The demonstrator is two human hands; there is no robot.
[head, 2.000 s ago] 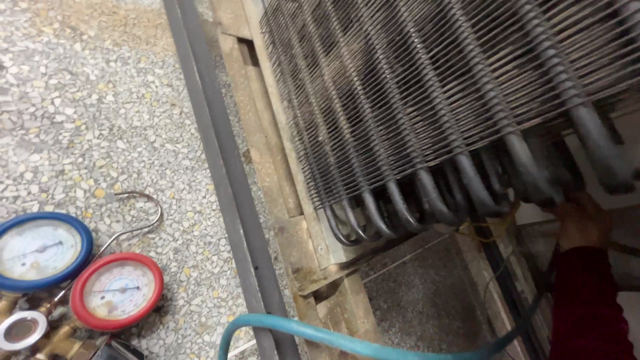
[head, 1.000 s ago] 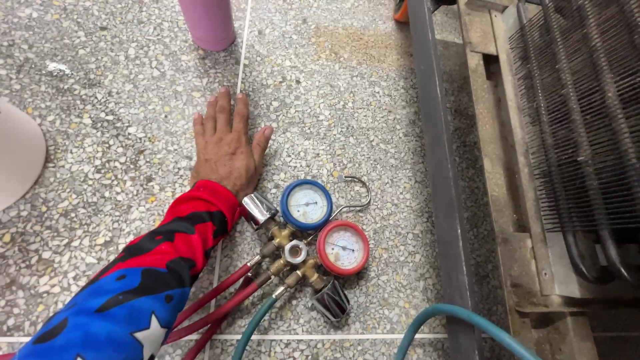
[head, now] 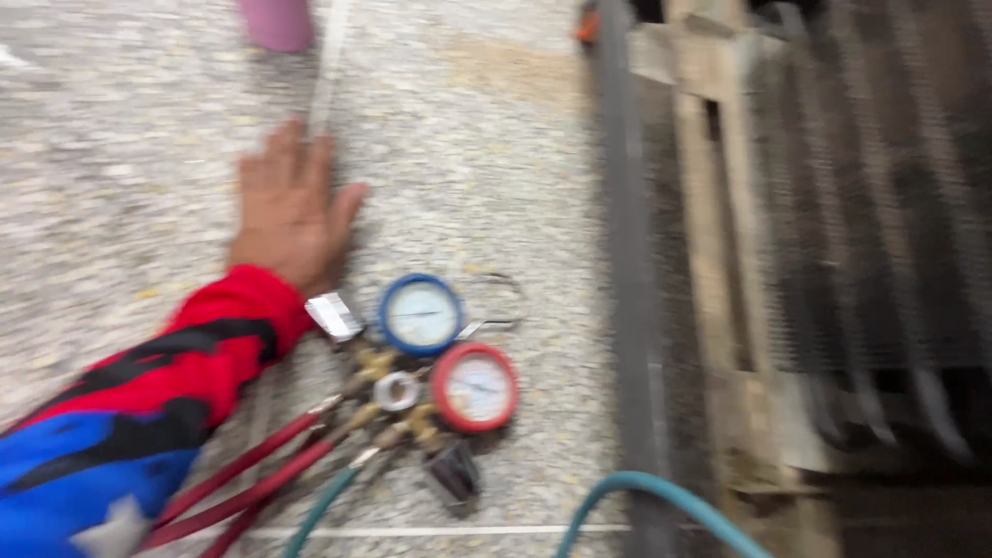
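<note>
My left hand, in a red, blue and black sleeve, lies flat on the speckled floor with its fingers spread and holds nothing. Just below and right of it rests a brass refrigerant manifold with a blue-rimmed gauge and a red-rimmed gauge. Red hoses and a teal hose run from it toward the lower left. My right hand is out of view. Motion blurs the whole view.
At the right stands a finned coil with bent tubes in a worn frame, beside a dark metal rail. Another stretch of teal hose crosses the rail. A pink cylindrical object is at the top left.
Two seconds ago a hand in a dark red sleeve was under the coil; it is now out of view. The view has swung left since then, bringing my left hand in. That hand has stayed flat since one second ago.
</note>
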